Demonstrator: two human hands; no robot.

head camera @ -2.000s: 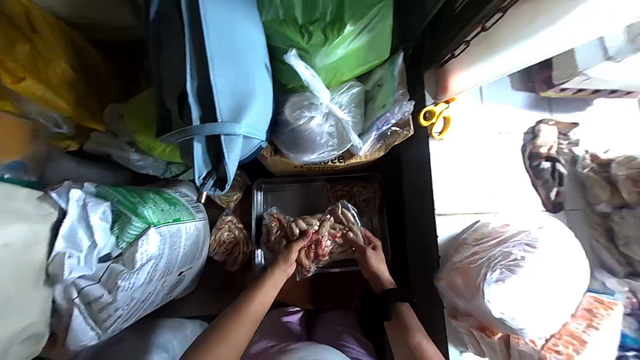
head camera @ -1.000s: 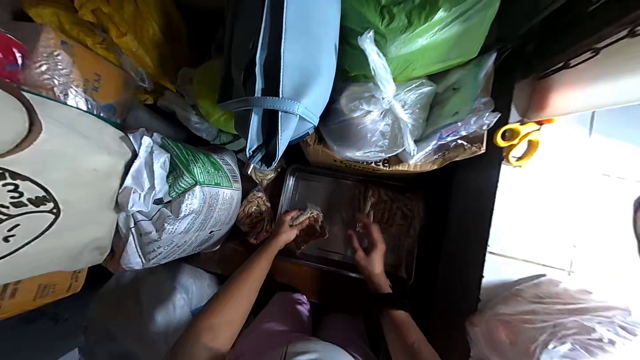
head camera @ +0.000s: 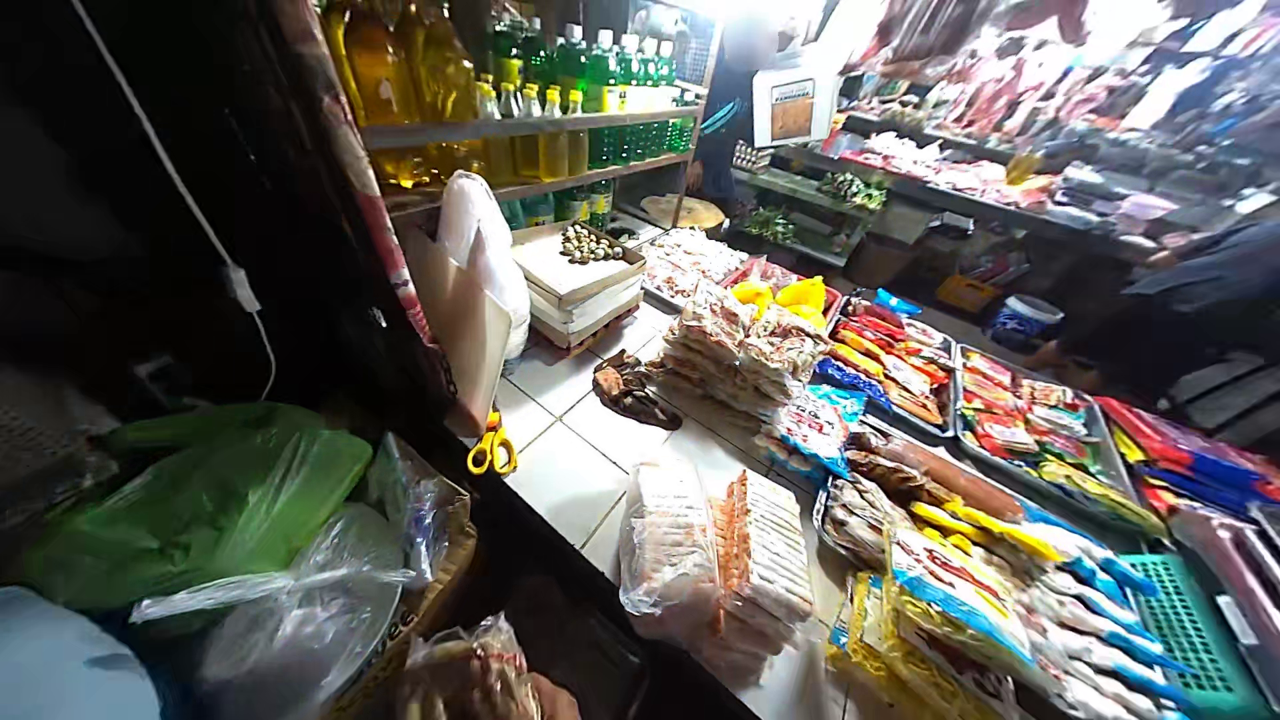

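A clear plastic bag of small brown sausages (head camera: 470,675) shows at the bottom edge, left of centre. Part of a hand, seemingly my right hand (head camera: 555,697), is against the bag's right side; most of it is cut off by the frame. My left hand is not visible. Beside the bag are a knotted clear plastic bag (head camera: 310,620) and a green plastic bag (head camera: 220,500). Yellow-handled scissors (head camera: 492,450) hang at the dark counter edge above.
White tiles (head camera: 600,430) carry stacked packs of food (head camera: 715,550), a dark pouch-like item (head camera: 635,390) and trays of packaged meats (head camera: 890,360). Bottles (head camera: 550,130) line shelves behind. A green plastic basket (head camera: 1180,610) sits at right. A person (head camera: 1200,290) leans in at far right.
The view has swung up and to the right, onto the counter and stalls. The tray and my left hand, seen earlier, have left the view. The bag of sausages is now at the bottom edge.
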